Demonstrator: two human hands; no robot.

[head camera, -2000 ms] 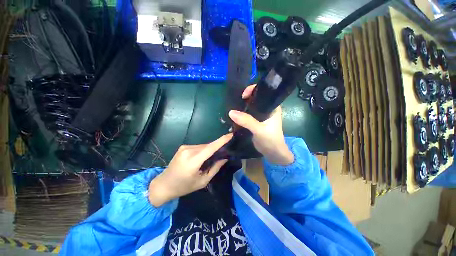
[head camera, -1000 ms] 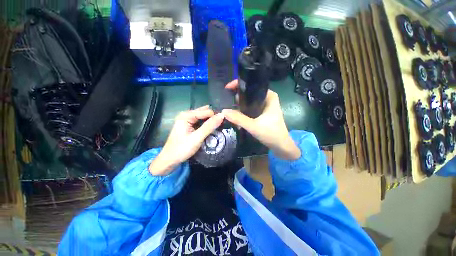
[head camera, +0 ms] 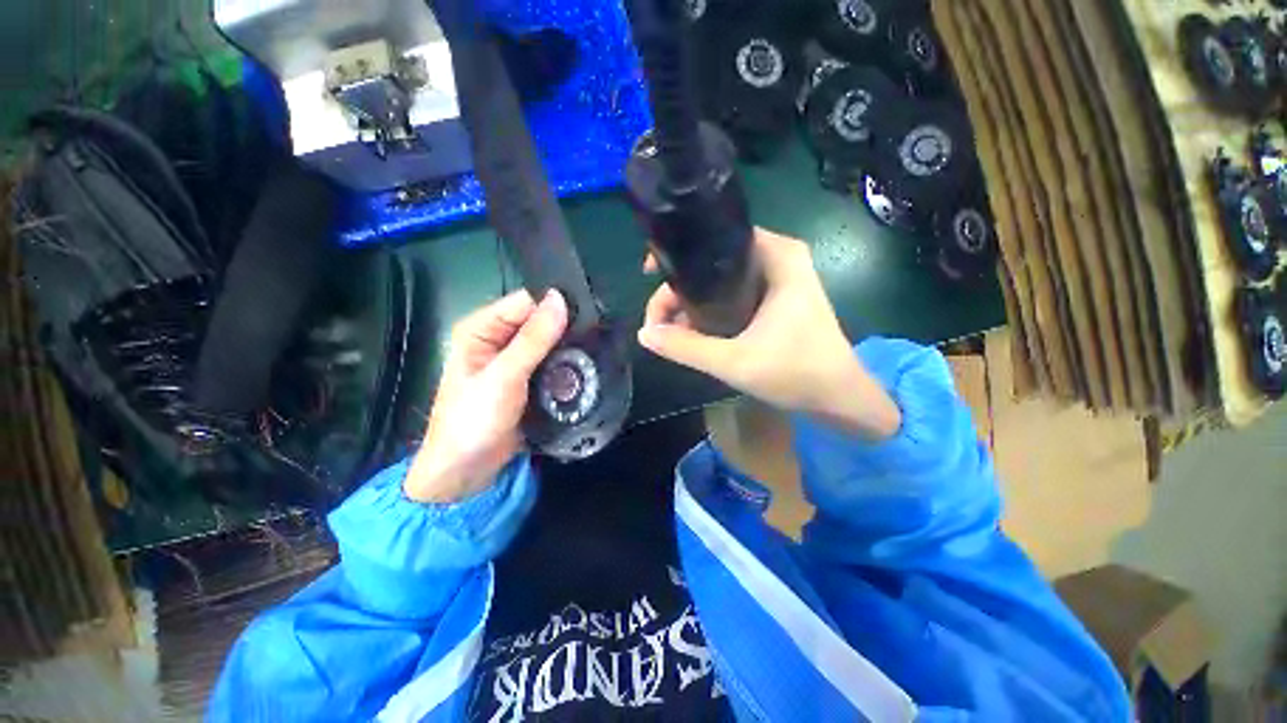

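My left hand grips the lower end of a black headband, just where a round black ear-cup part with a pale ring joins it. The ear-cup part hangs at the bench edge, in front of my chest. The headband runs up and away over the blue tray. My right hand is wrapped around a thick black electric screwdriver, to the right of the headband. The thumb and index finger of my right hand point left, close to the headband but apart from it. The screwdriver's tip is hidden.
A pale screw feeder stands in a blue tray at the back. Several black discs lie at right, beside upright cardboard sheets. More headbands and wires are piled at left. An open carton is at lower right.
My hands have moved apart. My left hand has taken the headband at the ear-cup joint, and the band now leans left. The screwdriver has shifted slightly, and the whole view has tilted.
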